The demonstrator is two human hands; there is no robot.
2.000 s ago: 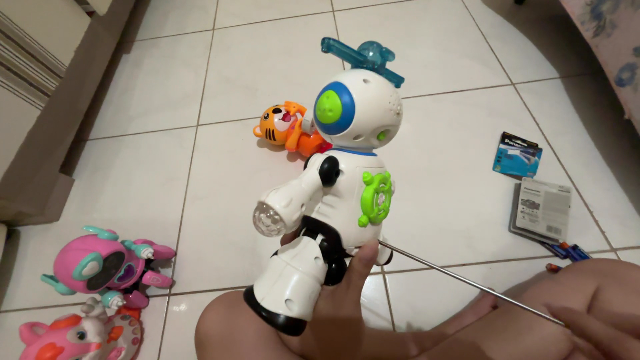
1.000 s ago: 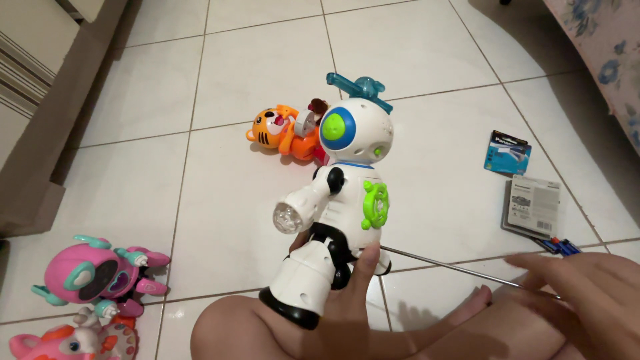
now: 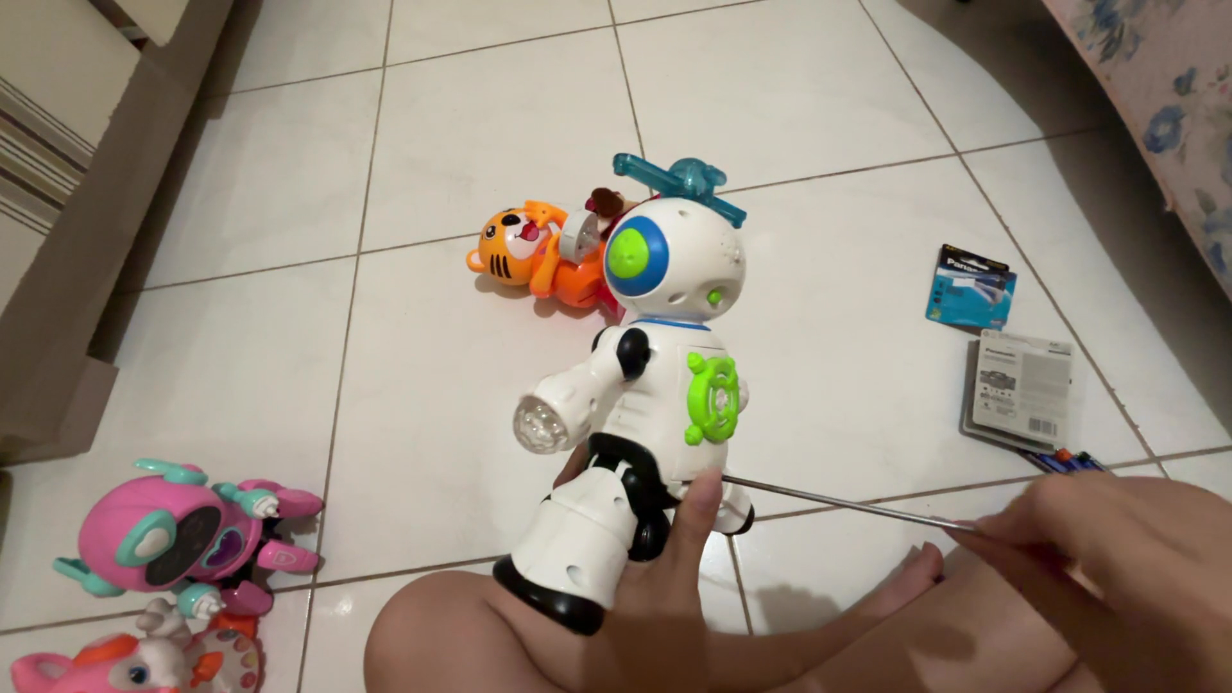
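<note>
A white toy robot [image 3: 664, 385] with a blue-green face disc, a teal propeller on its head and a green wheel on its back is held up by my left hand [image 3: 674, 568], which grips it around the lower body from below. My right hand [image 3: 1078, 549] pinches a thin metal rod, likely a screwdriver shaft [image 3: 847, 500]. The rod's far end meets the lower back of the robot near my left thumb. Its handle is hidden in my right hand, and its tip cannot be made out.
An orange tiger toy [image 3: 539, 250] lies on the tiled floor behind the robot. Pink robot toy [image 3: 183, 539] and another pink toy [image 3: 135, 664] are at lower left. Battery packs [image 3: 972, 289], [image 3: 1025, 385] lie right, beside loose blue batteries [image 3: 1078, 462]. Furniture edges both sides; my legs are below.
My right hand has shifted along the metal rod and its fingers have closed in around it. The robot stays in my left hand, at much the same tilt.
</note>
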